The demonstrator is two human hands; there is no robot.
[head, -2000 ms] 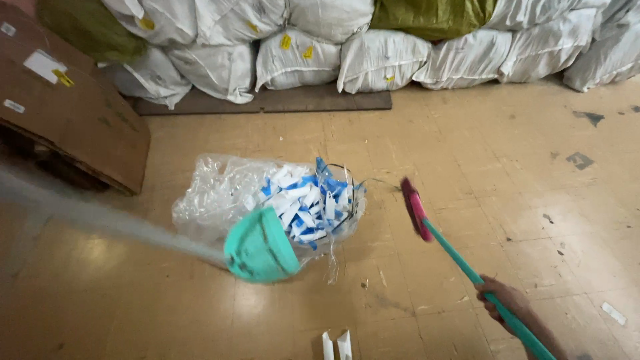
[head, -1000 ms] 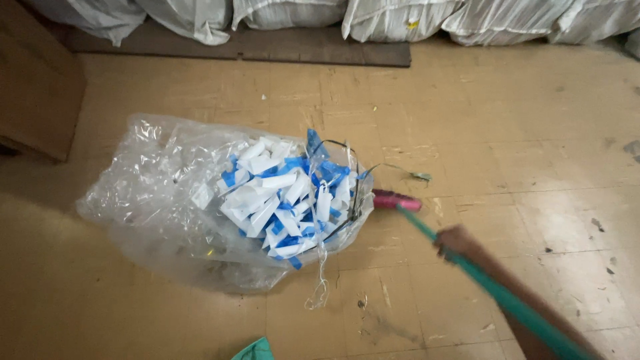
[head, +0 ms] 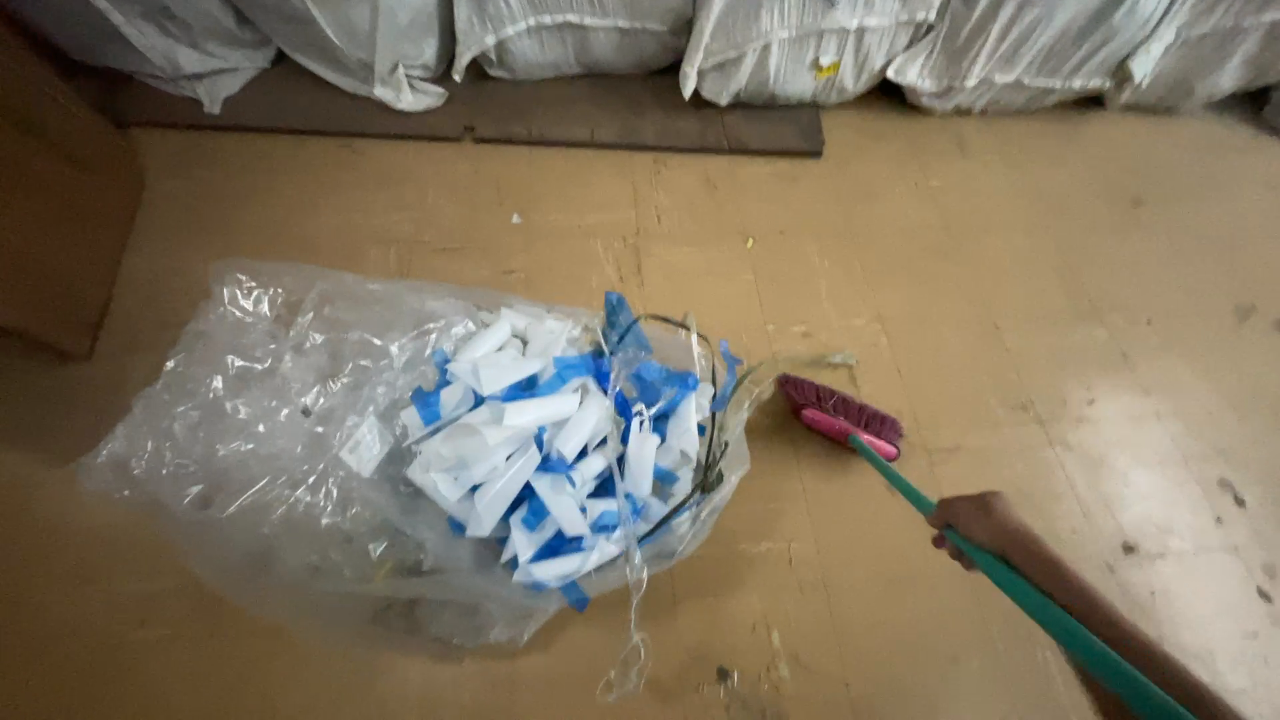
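Observation:
My right hand (head: 972,528) grips the green handle of a broom (head: 845,425), at the lower right. Its pink head with dark red bristles rests on the floor, just right of a clear plastic sheet or bag (head: 290,440). Crumpled white and blue strips (head: 530,450) lie heaped on the right part of that plastic. A dark strap (head: 712,400) curls around the heap's right side, and clear stringy plastic (head: 635,640) trails off below. My left hand is out of the frame.
White woven sacks (head: 800,50) line the far side, several of them on or beside a flat brown board (head: 640,112). A brown cardboard box (head: 60,200) stands at the left edge. Small scraps and dark marks dot the tan floor (head: 950,250).
The green dustpan, beside the plastic two seconds ago and at the bottom edge one second ago, is out of view. The broom head has moved away from the plastic's right edge since one second ago.

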